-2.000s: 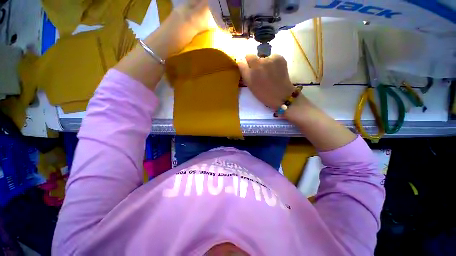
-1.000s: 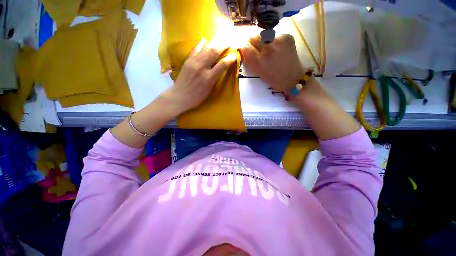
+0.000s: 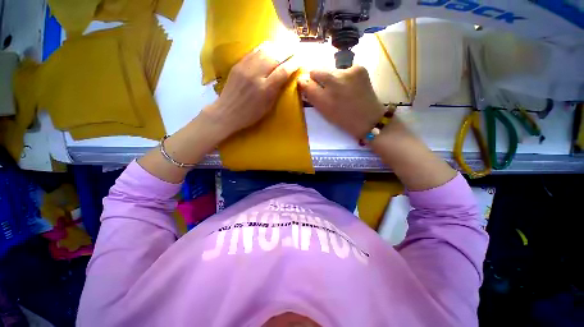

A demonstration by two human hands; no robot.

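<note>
A mustard fabric panel (image 3: 269, 144) lies below the presser foot and needle (image 3: 311, 32), with its lower end over the table's front edge. My left hand (image 3: 253, 86) lies on the panel, fingers together near the needle, pressing or pinching the cloth. My right hand (image 3: 342, 96) is at the panel's right edge, thumb and fingertips closed on the cloth. The lamp's glare hides the fingertips and the stitch spot. Another mustard panel (image 3: 234, 29) stretches behind my left hand, left of the needle.
The white sewing machine head (image 3: 442, 16) spans the upper right. Fanned mustard cut pieces (image 3: 96, 83) lie at left. Pale pieces with yellow strips (image 3: 435, 60) are right of the needle. Shears (image 3: 472, 137) lie at right, handles at the ruler-marked edge (image 3: 390, 161). A small green-dark tool (image 3: 526, 121) is beside them.
My left hand has come down from beside the machine head onto the panel. The mustard panel behind it now shows left of the needle. My right hand stays at the panel's right edge.
</note>
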